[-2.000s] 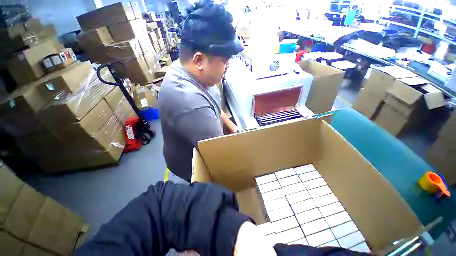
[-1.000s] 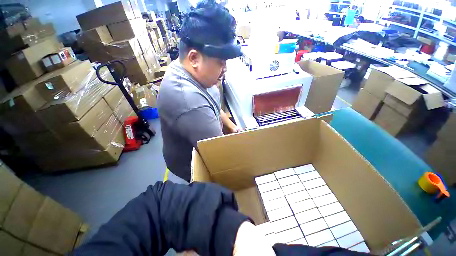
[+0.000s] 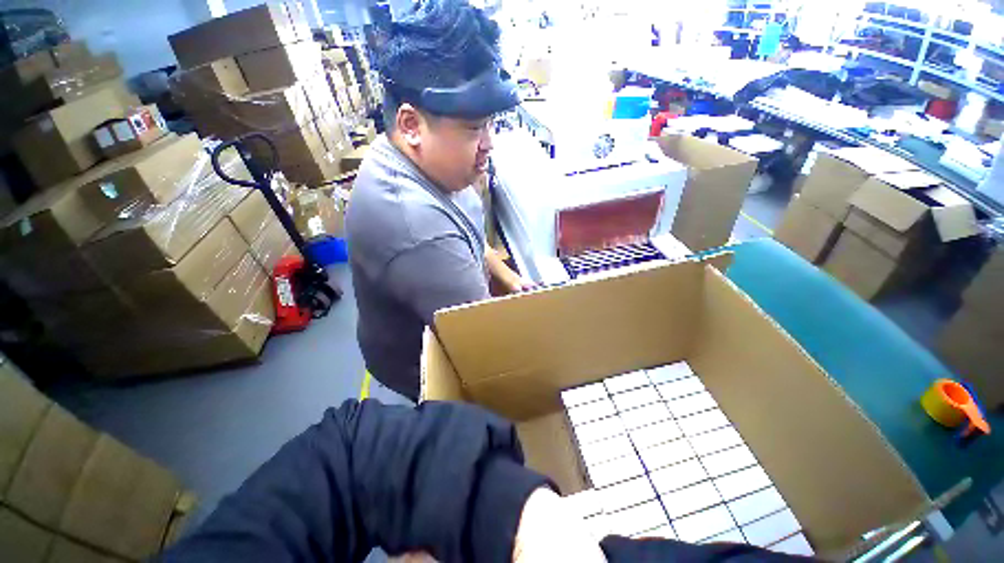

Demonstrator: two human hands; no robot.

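Note:
An open brown carton (image 3: 573, 330) fills the lower centre. White unit cartons (image 3: 650, 423) lie inside in tight rows with dark seams, with bare cardboard beside them at the left. My left arm, in a dark sleeve, reaches across the carton's near side. My left hand (image 3: 556, 536) shows only as a bright wrist part, cut off by the bottom edge; its fingers are out of the picture. Part of another dark sleeve shows at the bottom edge, right of it; my right hand is not in view.
A person in grey (image 3: 413, 242) stands beyond the carton's left side, at a white shrink machine (image 3: 606, 181). An orange tape dispenser (image 3: 953, 405) lies on the green top (image 3: 815, 319). Stacked cartons (image 3: 165, 258) and a red pallet jack (image 3: 288, 295) stand at left.
The other person's head has shifted a little to the left and now shows more of its side. My arms and the white unit cartons have not visibly moved.

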